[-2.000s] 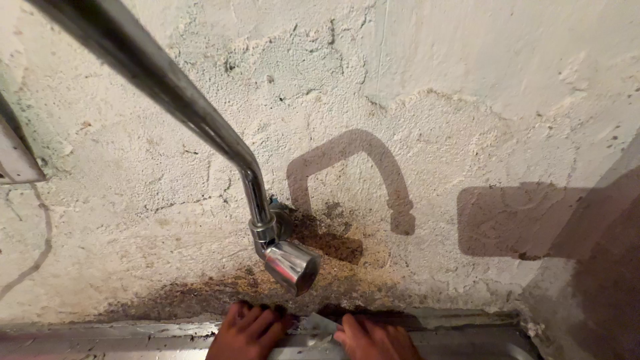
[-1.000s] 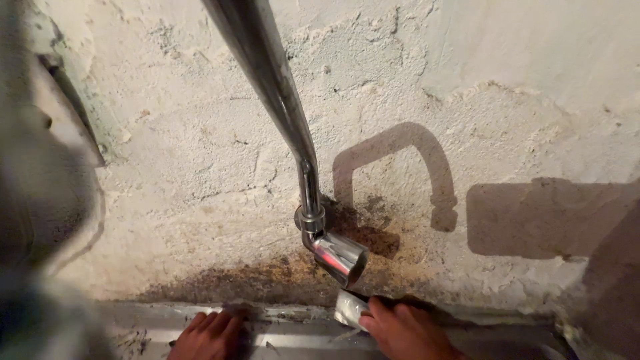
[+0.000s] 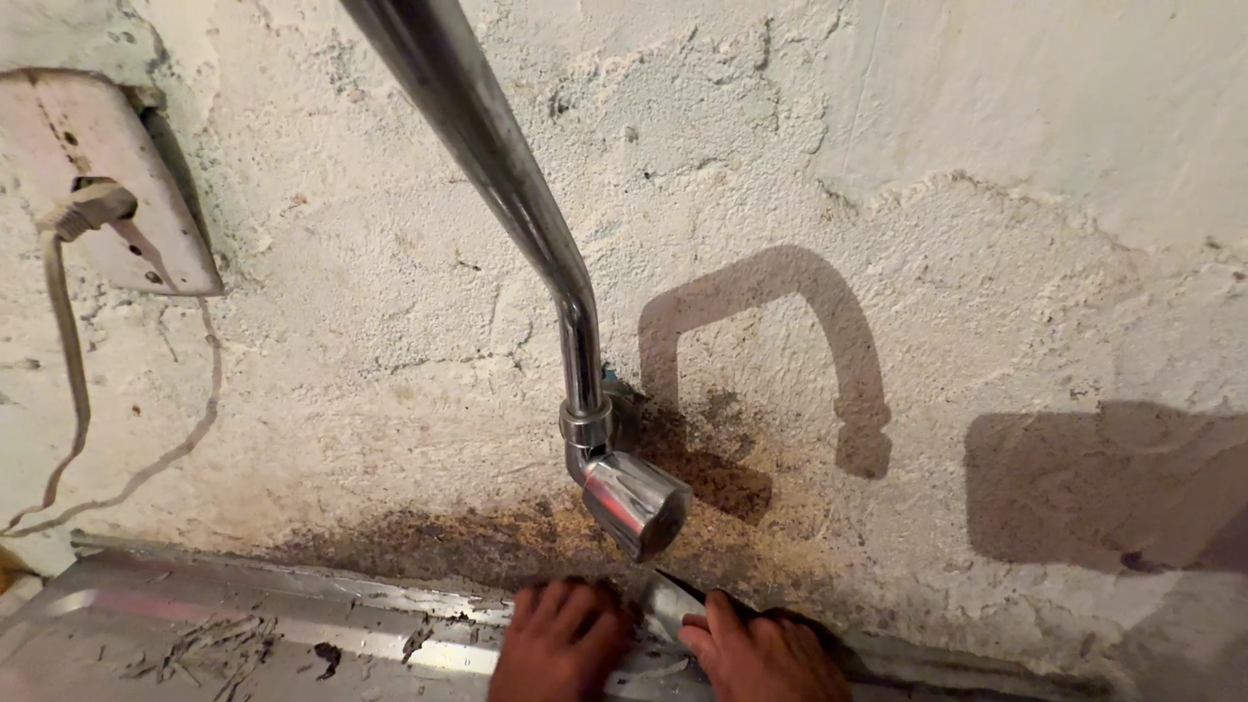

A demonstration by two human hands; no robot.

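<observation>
My right hand point(image 3: 775, 653) grips a flat metal blade point(image 3: 670, 604), perhaps a scraper or a knife; its handle is hidden in the fingers. The blade lies close to the seam between the wall and the back edge of a metal sink point(image 3: 380, 609). Just left of the blade, my left hand point(image 3: 561, 639) rests on the sink's rear rim with fingers curled, slightly blurred; whether it holds anything cannot be told. Above both hands a chrome tap point(image 3: 639, 502) with a long spout juts from the wall.
Dark flakes of debris point(image 3: 229, 648) lie on the sink's left part. A wall socket point(image 3: 117, 205) with a plugged-in cord point(image 3: 63, 361) is at upper left. The rough plaster wall point(image 3: 390, 292) is stained dark along its base.
My left hand has come back beside the blade, after being farther left of it one second ago. The blade stays in my right hand. The view has shifted.
</observation>
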